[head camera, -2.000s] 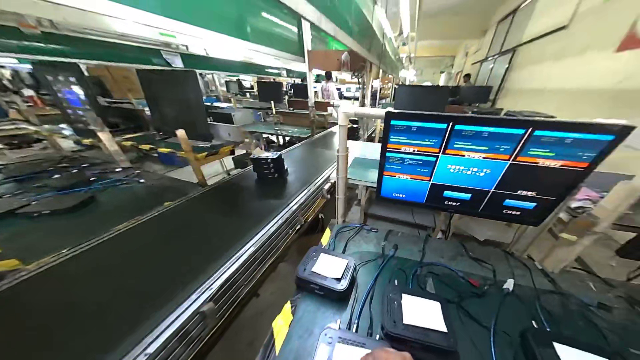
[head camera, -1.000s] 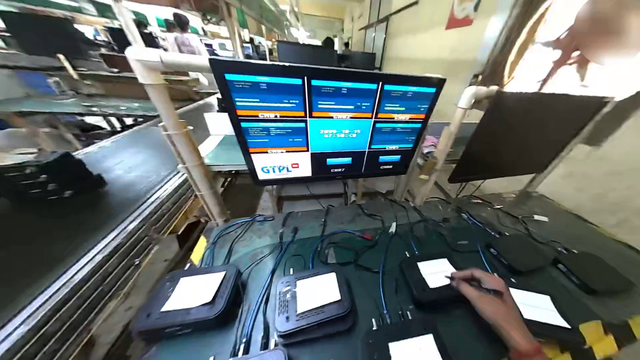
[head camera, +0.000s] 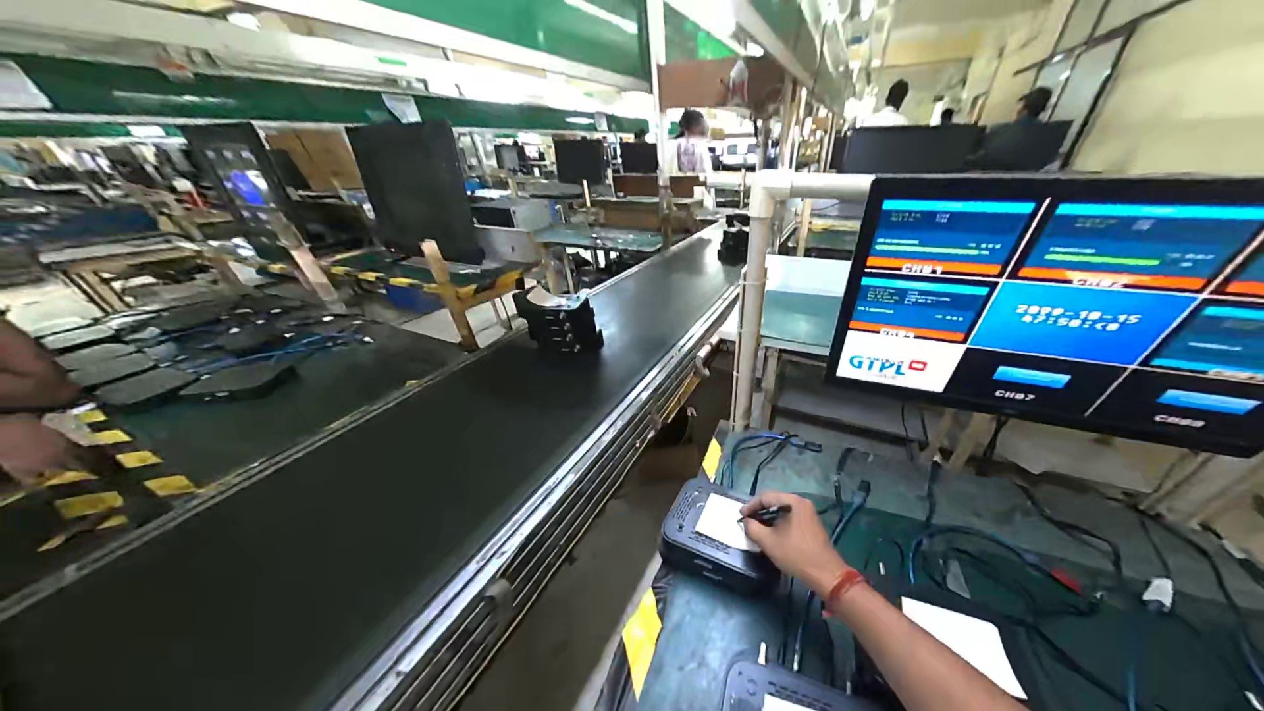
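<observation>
My right hand (head camera: 793, 538), with a red thread at its wrist, grips a black pen (head camera: 768, 514). The pen's tip is at a white paper (head camera: 726, 520) lying on a black set-top box (head camera: 713, 565) near the bench's left edge. Below it, a second black box (head camera: 755, 681) shows partly at the bottom of the view, also with white paper. Another white sheet (head camera: 963, 642) lies to the right of my forearm. My left hand is out of view.
A monitor (head camera: 1057, 306) with a tiled picture stands behind the cable-strewn bench (head camera: 681, 642). Left of it runs a conveyor belt (head camera: 395, 494) carrying stacked black boxes (head camera: 561, 324). Another person's arm (head camera: 35, 405) is at the far left, beside a table of black devices.
My right hand, with the pen, has gone from a box farther right to the leftmost box. The view has swung back left.
</observation>
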